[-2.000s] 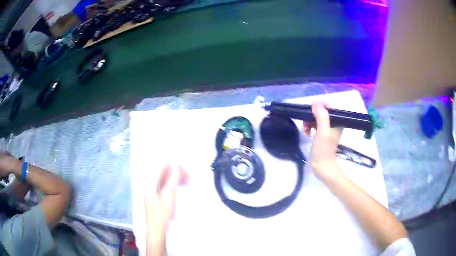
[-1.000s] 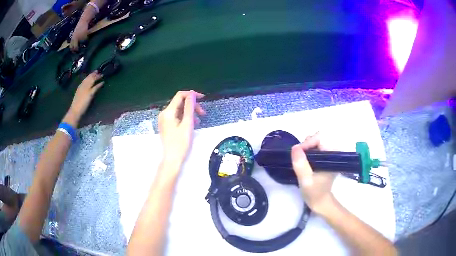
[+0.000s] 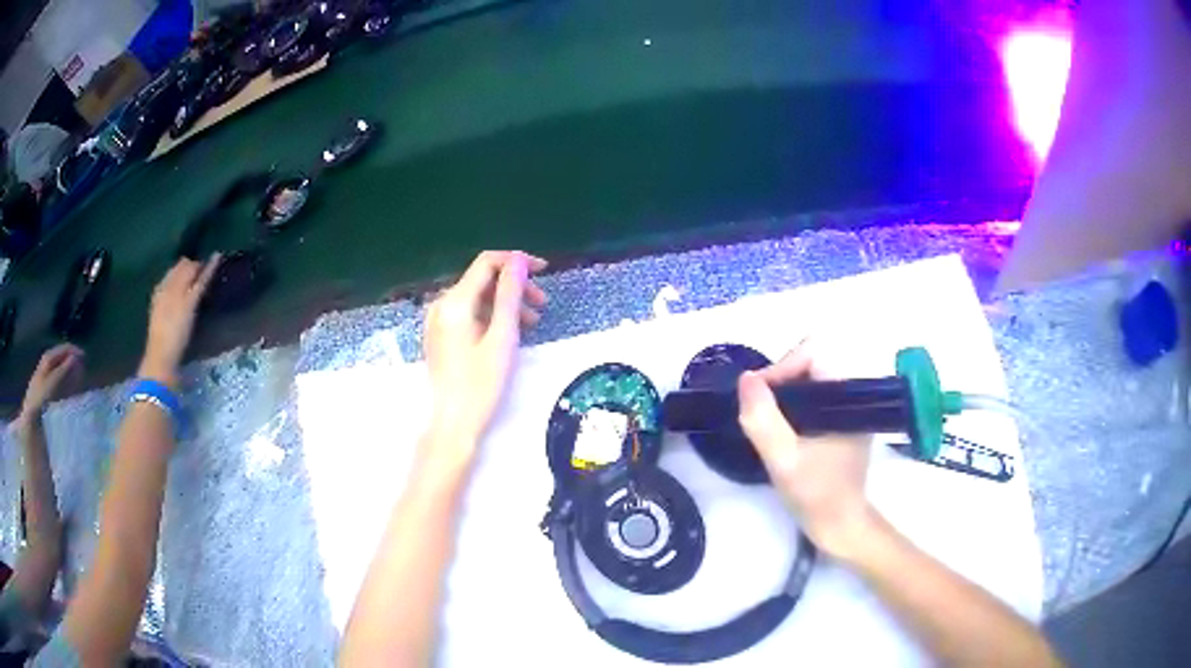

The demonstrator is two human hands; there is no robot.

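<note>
Black headphones lie on the white paper sheet, with the headband (image 3: 692, 641) curving toward me. The open ear cup (image 3: 602, 424) shows a green board and a white block with a yellow edge. The round black speaker baffle (image 3: 639, 529) lies just below it, overlapping the band's inside. My right hand (image 3: 810, 450) is closed around the black glue syringe (image 3: 849, 406), held level over the closed ear cup (image 3: 725, 372). The syringe's needle cannot be made out. My left hand (image 3: 481, 320) is empty, fingers loosely curled, above the sheet's far edge.
The green conveyor belt (image 3: 562, 144) runs beyond the bench, carrying headphones at left. Another person's arms (image 3: 131, 457) reach in from the left. A slim slotted object (image 3: 973, 457) lies right of the syringe. A blue object (image 3: 1149, 324) and a purple glow are at right.
My left hand has moved from the paper up to its far edge. The syringe's front end has swung down beside the open cup. The other person's arm has reached onto the belt.
</note>
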